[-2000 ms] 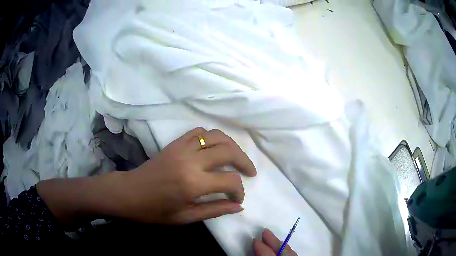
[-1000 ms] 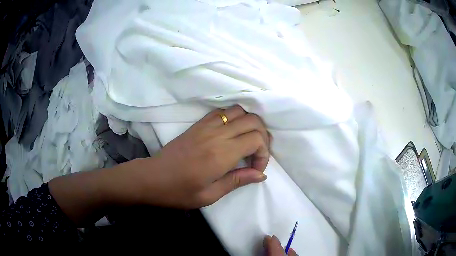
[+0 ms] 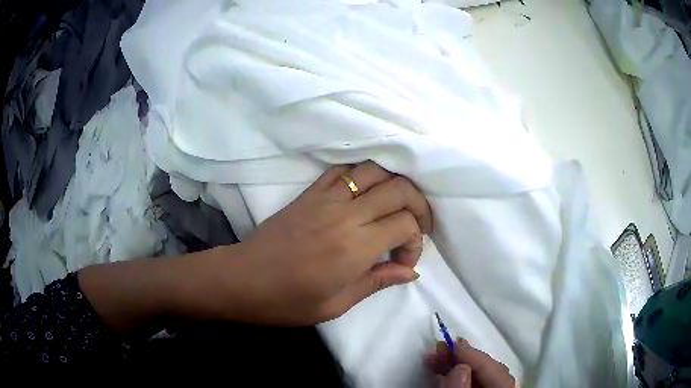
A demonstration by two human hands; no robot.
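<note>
White fabric (image 3: 356,98) lies in large folds in front of me. My left hand (image 3: 341,242) rests on it and pinches the cloth between thumb and curled fingers; a gold ring shows on one finger. My right hand (image 3: 466,367) is at the bottom edge, partly cut off, and holds a slim blue tool (image 3: 445,333). The tool's thin tip points up and slightly left over the cloth, below my left fingertips. I cannot tell whether the tip touches the fabric.
A heap of dark grey scraps (image 3: 95,45) and white scraps (image 3: 106,189) lies at the left. The cream table (image 3: 561,98) shows at the upper right, with more white fabric (image 3: 659,91) beyond. A speckled plate (image 3: 635,261) lies near a green cover (image 3: 667,326) at the right.
My left hand has moved up and right and closed its fingers on the cloth. My right hand has come further into view, and the blue tool now tilts left instead of right.
</note>
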